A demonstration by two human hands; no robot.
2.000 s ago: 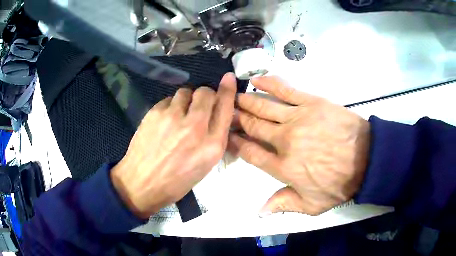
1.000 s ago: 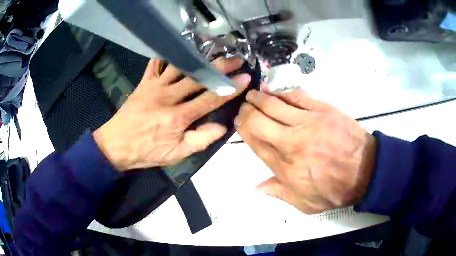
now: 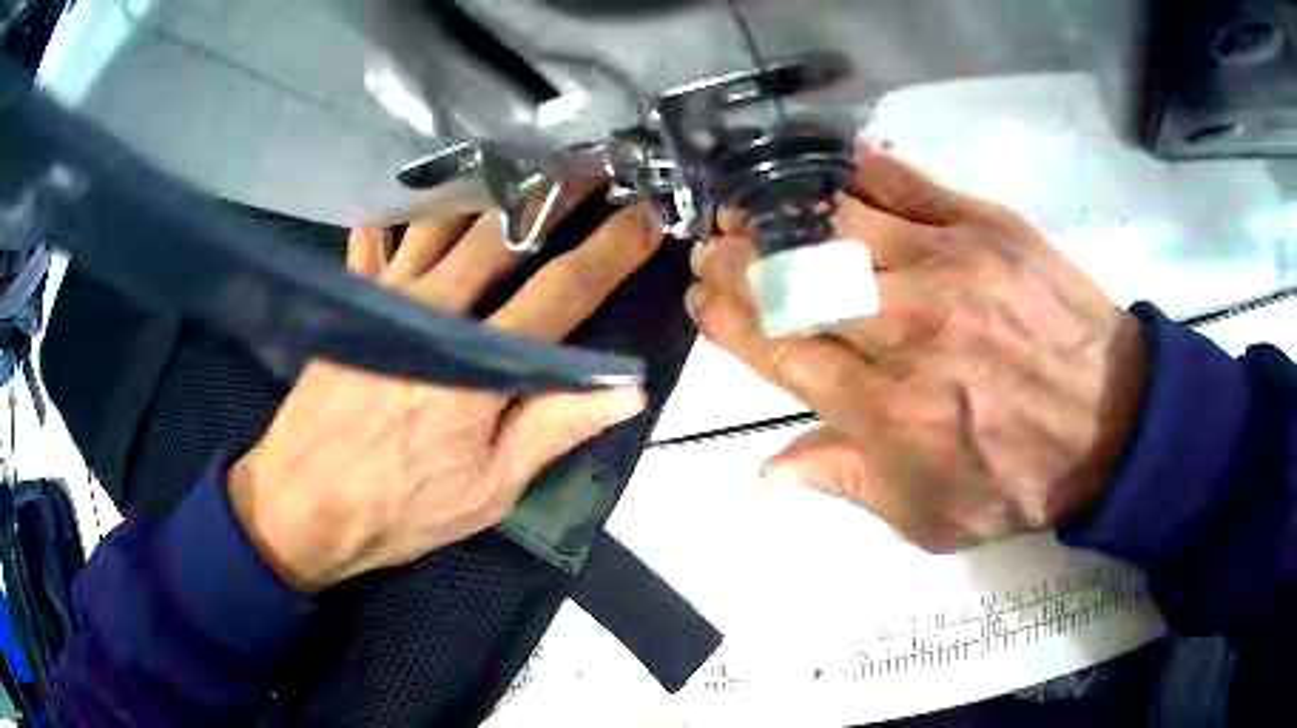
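Note:
A black mesh back panel [image 3: 427, 647] lies under the sewing machine head [image 3: 299, 100], its right edge running up to the needle area. A camouflage strip [image 3: 569, 498] crosses it, and a black webbing strap [image 3: 647, 614] sticks out past the edge. My left hand [image 3: 427, 427] lies flat on the panel with fingers spread, partly behind a dark blurred bar. My right hand [image 3: 939, 356] is at the panel's edge beside the needle area, partly behind a white block [image 3: 815, 287]; its fingertips are partly hidden, so its grip is unclear.
The white table [image 3: 768, 569] has a printed ruler scale [image 3: 981, 633] near its front edge. A dark box [image 3: 1223, 78] is at the upper right. A dark seam crosses the table behind my right hand. Dark bag pieces [image 3: 50, 555] lie at the far left.
The panel has turned and shifted, with its strap end now farther right. My left hand has moved from beside my right hand onto the panel. The view is closer to the machine head.

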